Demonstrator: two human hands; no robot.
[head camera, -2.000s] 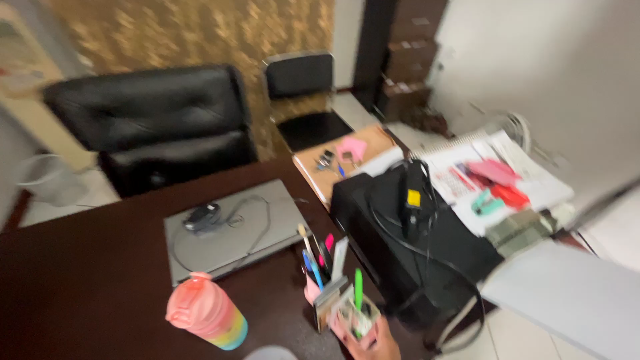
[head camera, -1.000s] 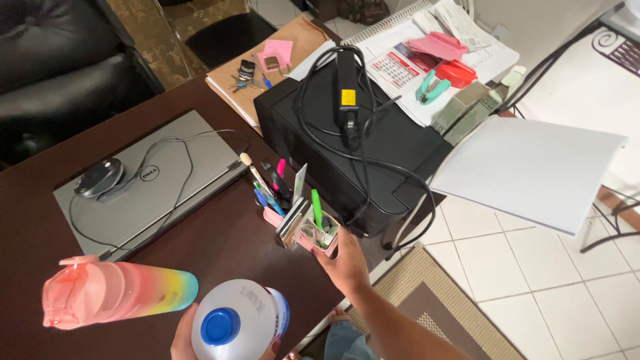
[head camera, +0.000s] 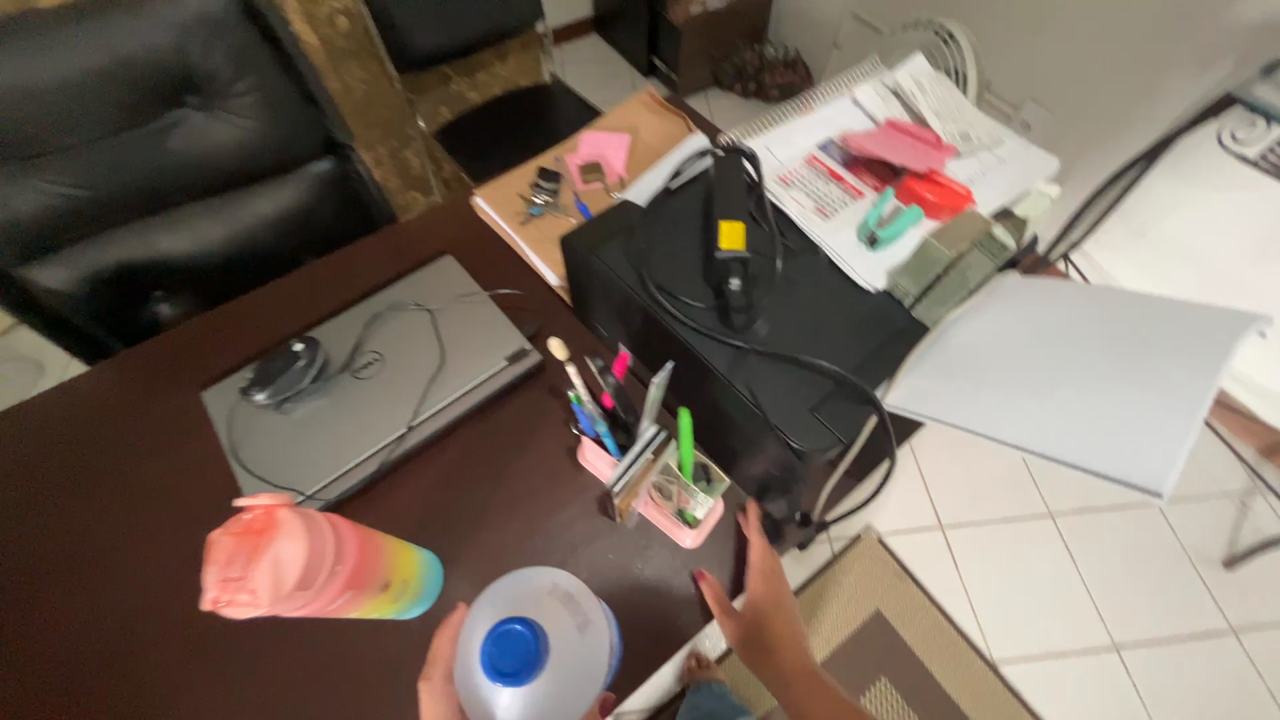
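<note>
At the bottom, my left hand (head camera: 440, 668) wraps around a translucent plastic bottle (head camera: 575, 610) with a blue cap; its lower part is hidden. Just right of the pink desk organizer (head camera: 690, 525), my right hand (head camera: 765, 610) is empty, thumb and fingers apart. The organizer holds pens, cards and a green highlighter (head camera: 685, 443). A pink, yellow and blue tumbler (head camera: 330, 565) stands to the left of the bottle. Behind it a closed grey laptop (head camera: 400, 370) carries a black wired mouse (head camera: 286, 371).
A black printer (head camera: 640, 290) bears a power adapter (head camera: 731, 220) and cable. Beyond lie a brown folder (head camera: 640, 120) with binder clips, and papers (head camera: 820, 240) with a mint staple remover (head camera: 885, 222). White sheets (head camera: 1080, 370) jut out at right. A black chair (head camera: 200, 180) faces the dark desk (head camera: 90, 500).
My right hand has let go of the desk organizer and moved slightly right of it. My left hand stays on the bottle, as one second ago. The view has moved closer since the first frame.
</note>
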